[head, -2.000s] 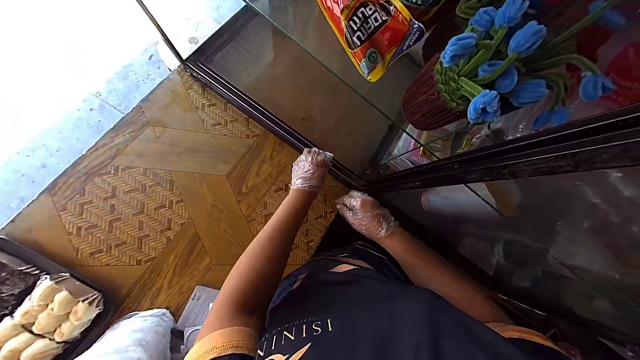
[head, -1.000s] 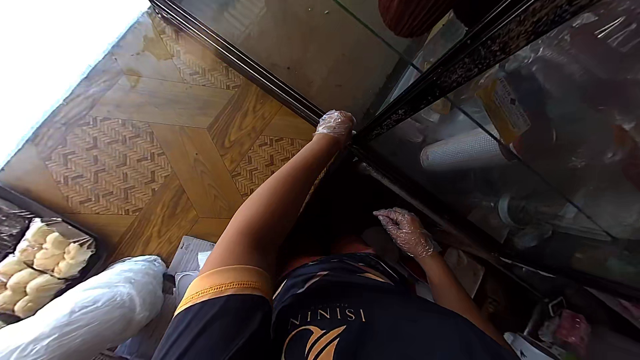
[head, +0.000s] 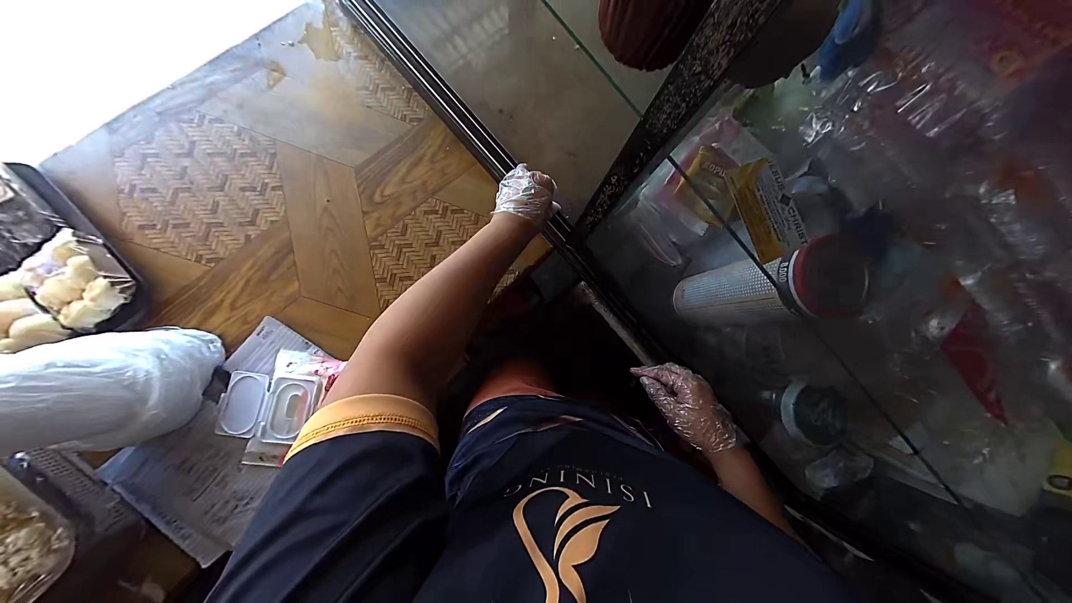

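My left hand [head: 526,194], in a clear plastic glove, is closed over the dark metal frame rail [head: 444,96] of a glass display case, close to the corner where a speckled dark post [head: 670,105] meets it. Lower down, to the right, my right hand [head: 687,406] is gloved the same way. Its fingers are bent and drawn together, with nothing visible in them, beside the case's lower edge [head: 624,327]. Behind the glass pane lie a white perforated tube with a red end [head: 737,285], a yellow packet [head: 766,209] and a round dark-lidded container [head: 812,413].
At left, a wood-patterned surface [head: 327,226] holds a black tray of pale food pieces [head: 130,285]. Nearer me are a white plastic bag [head: 109,385], an open white flip-lid wipes pack [head: 289,408], printed papers [head: 176,486] and a clear container of food [head: 33,536]. Dark shadow fills the gap below the rail.
Two seconds ago both hands were close together at the case corner. My right hand has since moved away, down and to the right. My left hand remains at the rail. The view has shifted.
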